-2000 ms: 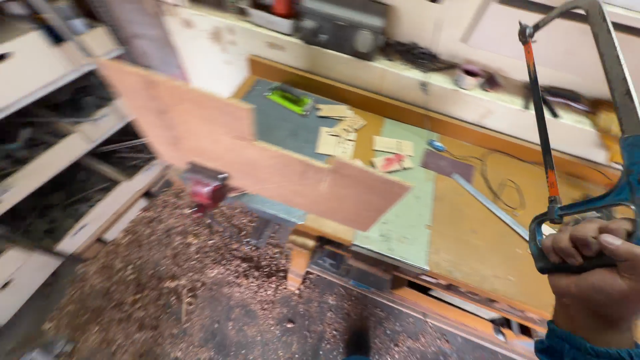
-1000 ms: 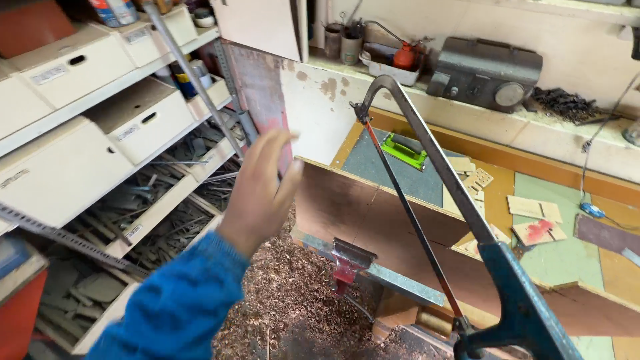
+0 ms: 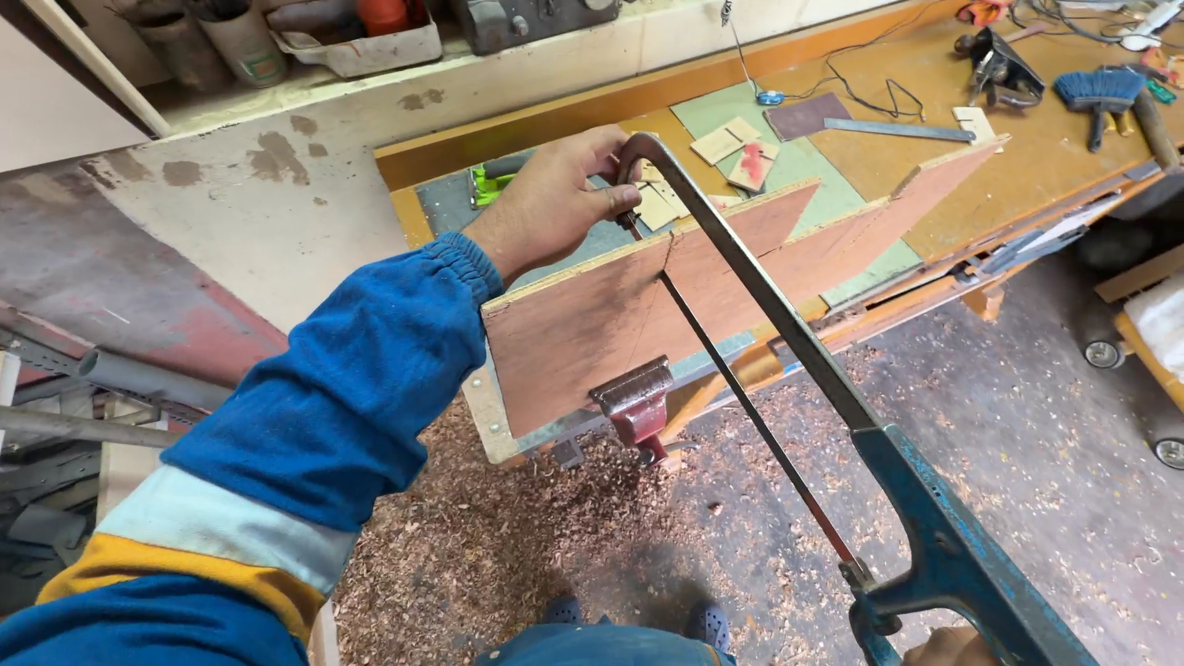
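A hacksaw with a blue-painted handle spans from the upper middle to the lower right. My left hand grips the far end of its frame, beyond the top edge of an upright plywood board. At the bottom right my right hand is on the saw handle, mostly cut off by the frame's edge. The blade sits in a slot cut down from the board's top edge, near a drawn line. A dark red bench vise clamps the board low down.
On the wooden workbench lie a steel ruler, sandpaper, small notched wood pieces, a hand plane and a blue brush. Shavings cover the floor. A wheeled stand is at right.
My left hand, raised and apart from the saw a second ago, now holds the front of its frame. The hacksaw, held up in the air before, has its blade in the board. The view has shifted.
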